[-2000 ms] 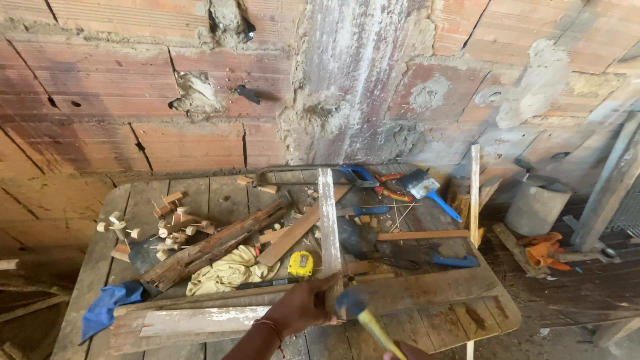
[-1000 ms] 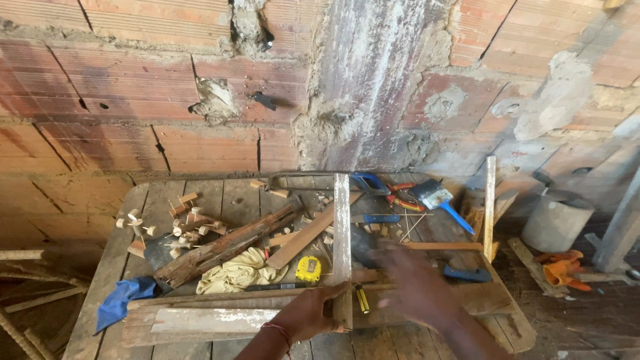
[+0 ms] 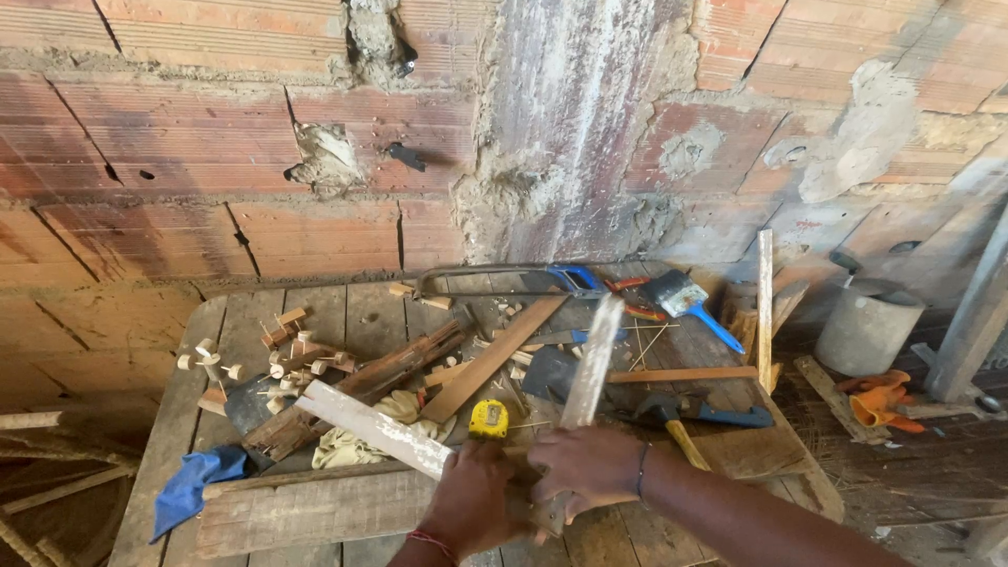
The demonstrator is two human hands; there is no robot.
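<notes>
My left hand [image 3: 476,492] is closed round the near end of a white-worn wooden strip [image 3: 378,425], which slants up to the left. My right hand [image 3: 587,468] grips a second white-worn strip [image 3: 592,362] that points away toward the wall. The two strips come together at my hands; the fingers hide how they meet. A hammer [image 3: 681,433] with a yellow handle lies beside my right forearm. Just beyond my left hand sits a yellow tape measure [image 3: 488,419]. A wide weathered board [image 3: 315,512] lies left of my left hand.
On the plank table [image 3: 177,488] lie a hacksaw [image 3: 579,279], a paintbrush [image 3: 697,303], a blue-handled tool [image 3: 732,415], a blue cloth [image 3: 197,480], a dark split timber [image 3: 370,378] and small wood pieces. A brick wall [image 3: 331,228] stands behind. Orange gloves [image 3: 878,402] lie right.
The hammer has gone from my right hand to the table. Both hands now hold the strips, which have been lifted and turned; the left strip lay flat along the near board before.
</notes>
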